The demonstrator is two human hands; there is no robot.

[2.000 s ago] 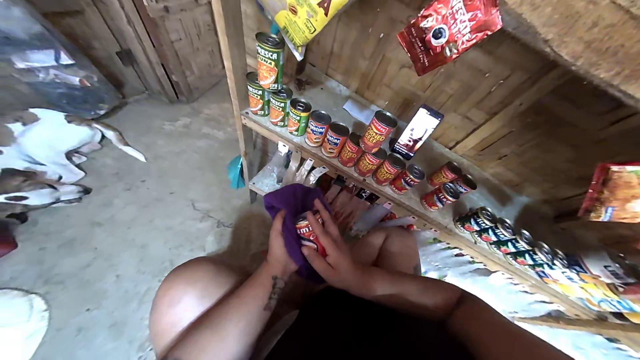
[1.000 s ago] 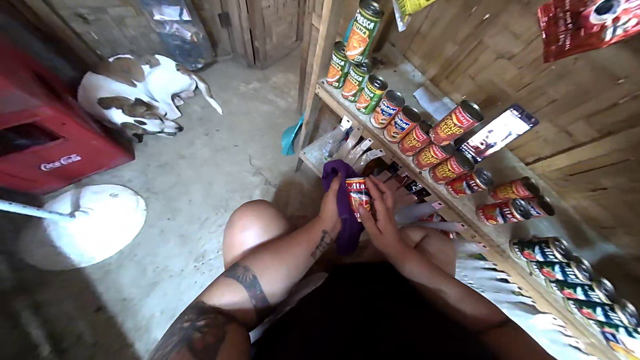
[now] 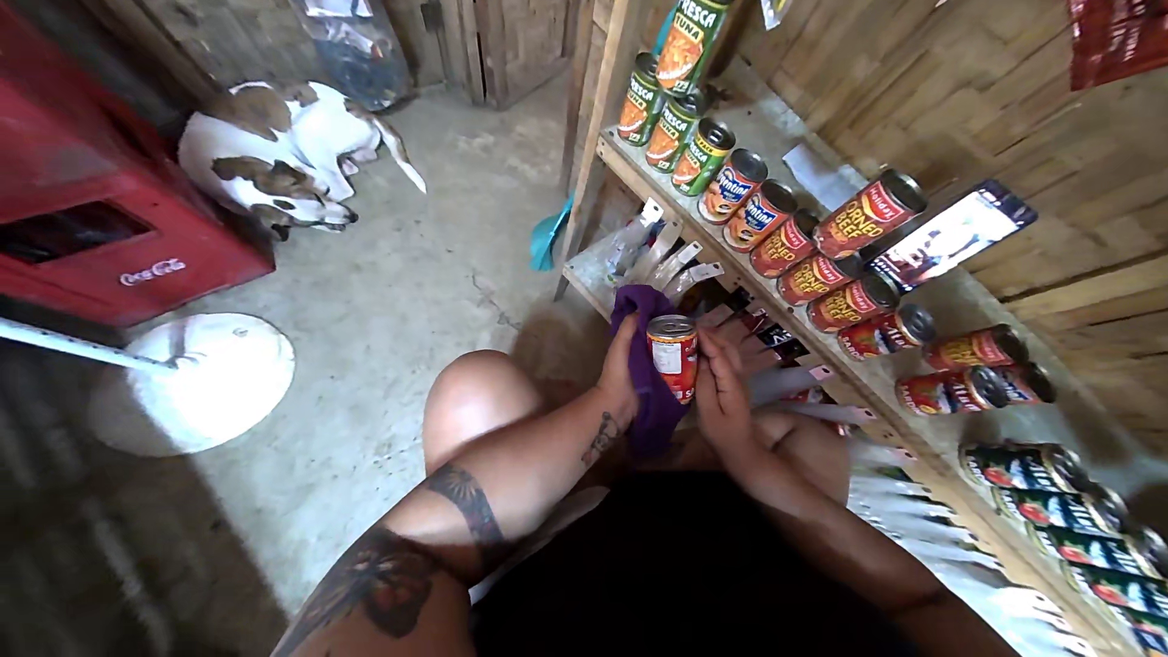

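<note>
A red food can stands upright between my two hands, above my lap. My left hand grips a purple cloth, which lies against the can's left side. The fingers of my right hand rest along the can's right side. Just beyond, the wooden shelf holds rows of cans: green tuna cans, Argentina cans, corned beef cans and red sardine cans.
A lit phone leans behind the cans. Hanging packets fill the lower shelf level. To the left are a red Coca-Cola cooler, a lying dog and a round white base with a pole. A teal plastic item is beside the shelf post.
The can, tilted among my fingers two seconds ago, is now upright with its printed label panel facing me. My right hand has moved to its side. The view has swung left.
</note>
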